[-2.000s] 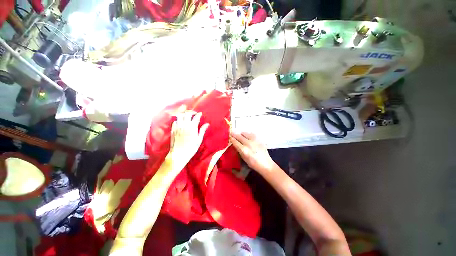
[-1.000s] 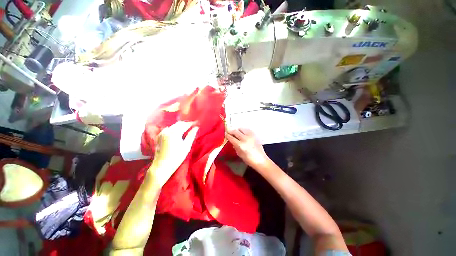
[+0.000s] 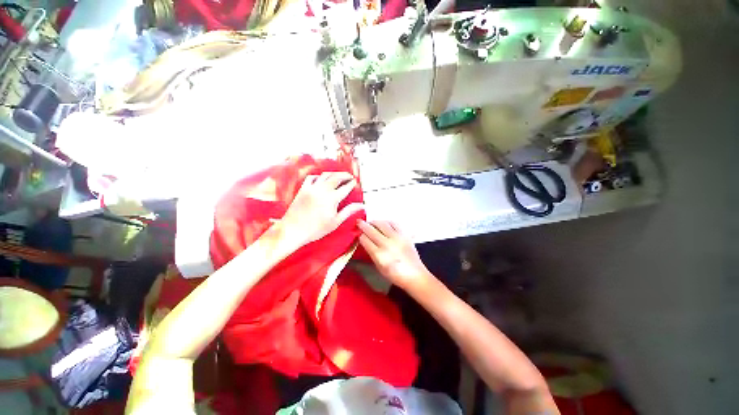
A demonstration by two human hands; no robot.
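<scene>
A bright red garment piece (image 3: pixel 275 316) lies over the front edge of the white machine table and hangs onto my lap. Its top end reaches close to the presser foot (image 3: pixel 366 132) of the sewing machine (image 3: pixel 519 77). A yellow-gold strip (image 3: pixel 331 280) runs along a fold of the red cloth. My left hand (image 3: pixel 320 209) lies on the cloth, fingers towards the machine head. My right hand (image 3: pixel 390 250) pinches the cloth's right edge at the table's front edge, close beside my left hand.
Thread snips (image 3: pixel 444 179) and black-handled shears (image 3: pixel 535 190) lie on the table right of the cloth. Small parts (image 3: pixel 612 180) sit at its right end. Tan-gold trim strips (image 3: pixel 174 66) lie at the back left. A wooden chair (image 3: pixel 28 314) and dark cloth (image 3: pixel 93 357) are at the left.
My left hand has moved right and forward over the cloth, nearer my right hand. My right hand still holds the cloth edge. The red cloth has spread to the left, and the view has shifted slightly.
</scene>
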